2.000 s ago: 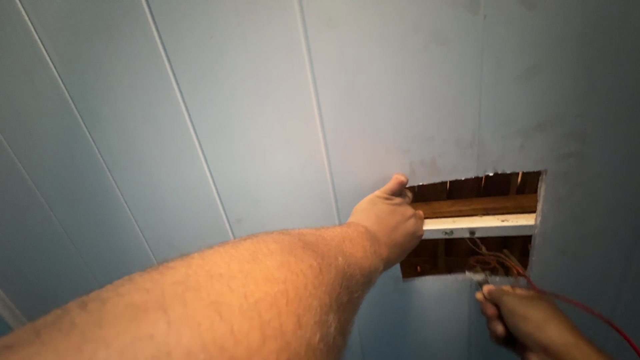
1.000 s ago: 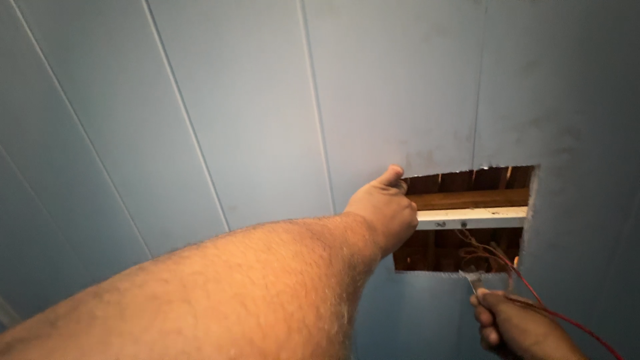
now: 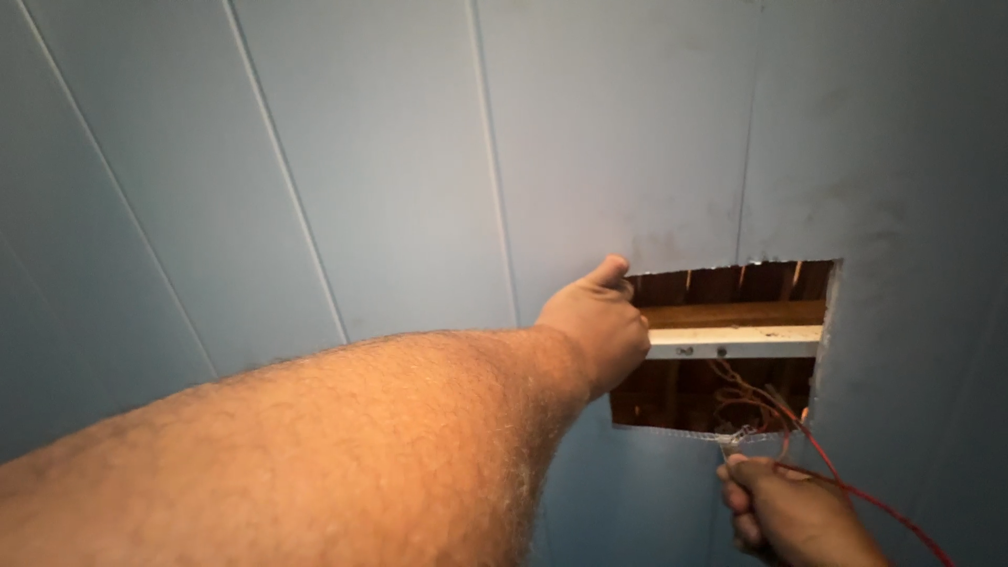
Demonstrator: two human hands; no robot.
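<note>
My left hand (image 3: 598, 327) is at the left edge of a rectangular cutout in a blue grooved panel (image 3: 394, 181), thumb up on the panel and fingers curled at the opening's edge. Whether those fingers grip the edge or the bar is hidden. My right hand (image 3: 787, 504) is below the opening, its fingers closed on a thin, light-coloured tool (image 3: 728, 450) whose tip is at the lower edge. The tool's kind cannot be told. Red wire (image 3: 823, 457) hangs in loops from the opening and trails past my right hand to the lower right.
A white bar (image 3: 736, 342) with holes or screws crosses the cutout. Behind it lie a wooden beam (image 3: 732, 315) and dark boards with narrow bright gaps. The cutout's lower edge (image 3: 669, 432) is ragged. Dark smudges mark the panel around the opening.
My right hand has stayed at the lower edge with the tool, with only a slight shift along it. My left hand remains at the left edge of the opening.
</note>
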